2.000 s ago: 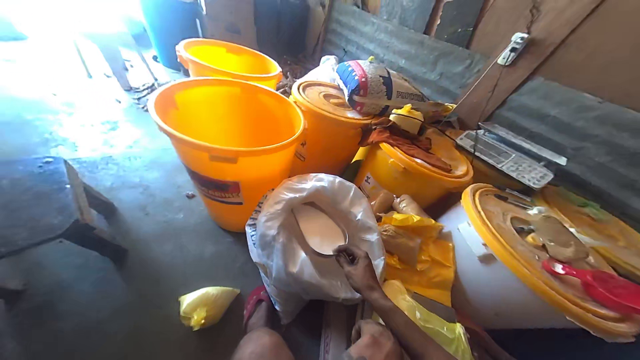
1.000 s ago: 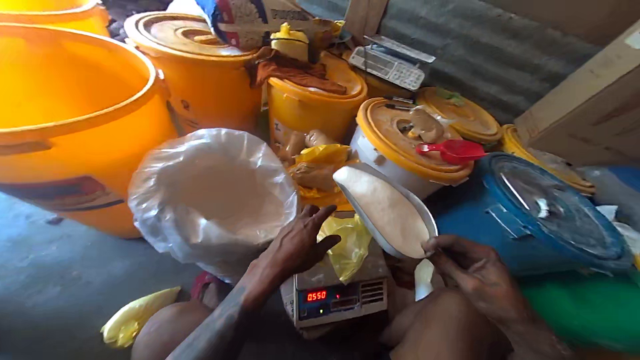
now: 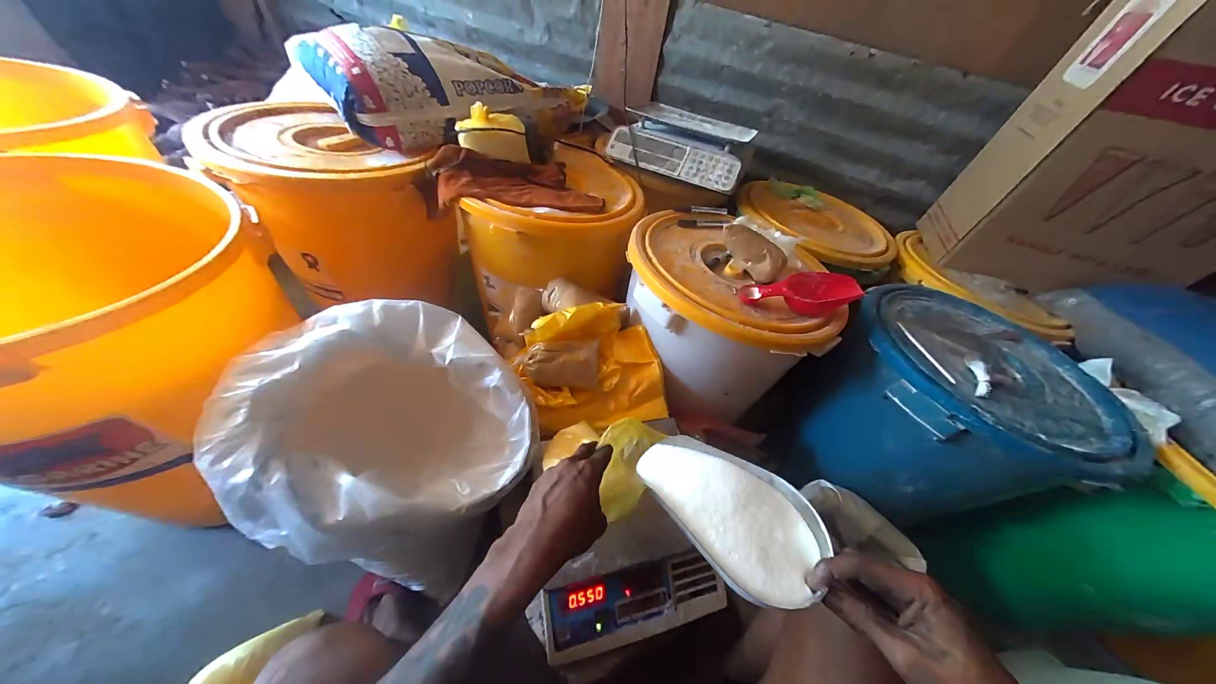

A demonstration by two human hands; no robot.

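Note:
My right hand grips the near end of a metal scoop heaped with white powder or fine granules. The scoop's tip touches the mouth of a small yellow plastic bag. Fingers of my left hand pinch that bag's edge, above a digital scale with a lit red display. To the left stands a large sack lined with clear plastic, open at the top, with pale powder inside. The scale's platform is partly hidden by my left hand and the bag.
Behind are lidded yellow buckets, a white bucket with a red scoop on its lid, and a second scale. A blue lidded drum stands right, open orange tubs left. Yellow packaging lies beyond the scale.
The scoop was in the powder sack two seconds ago; one second ago it was loaded, above the scale. Now its tip is at the yellow bag, which my left hand holds. The view has swung right.

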